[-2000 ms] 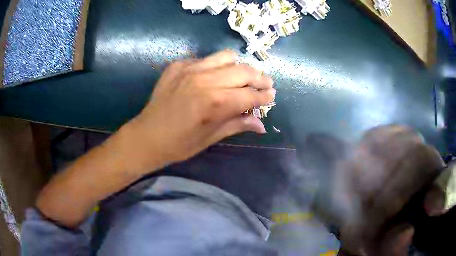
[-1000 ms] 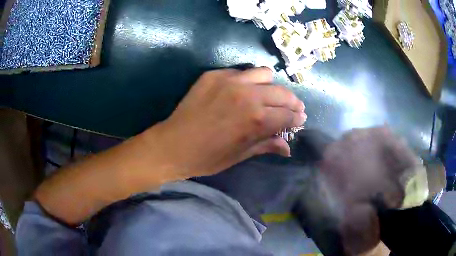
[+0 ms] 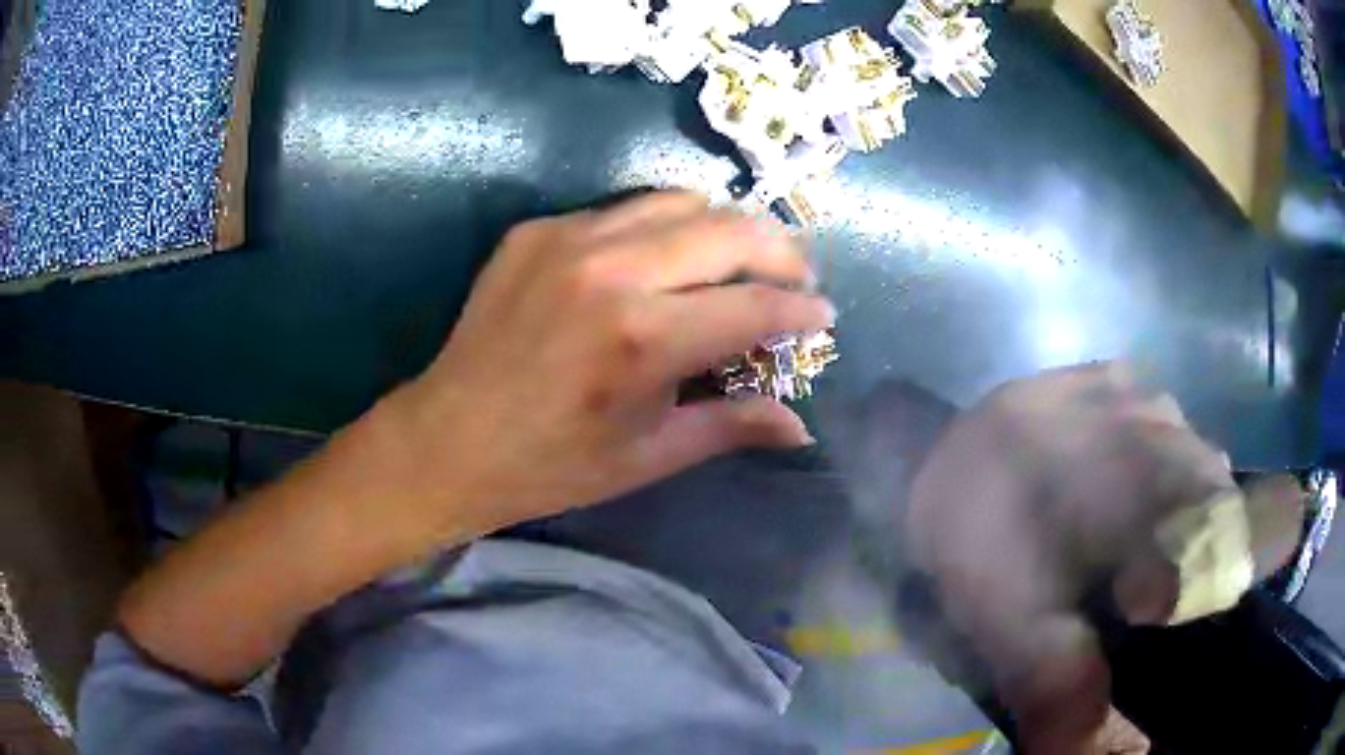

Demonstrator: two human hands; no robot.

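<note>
My left hand is on the dark green bench near its front edge, thumb and fingers closed around a socket insert of white plastic with gold-coloured metal bits. My right hand is blurred at the right, in a fist with a cream wrap on a finger. It grips a dark, smeared power screwdriver pointing towards the insert; the bit cannot be made out. A cluster of white and brass socket inserts lies on the bench just beyond my left hand.
A screw tray full of speckled screws is at the upper left. A shallow cardboard tray with a white piece is at the upper right. The bench's front edge runs below my left hand. A black bin is at the lower right.
The view has shifted back and forth. My left hand stays around the insert, whose brass side shows more between the fingers. My right hand remains blurred and has moved slightly; its cream wrap shows more than at first.
</note>
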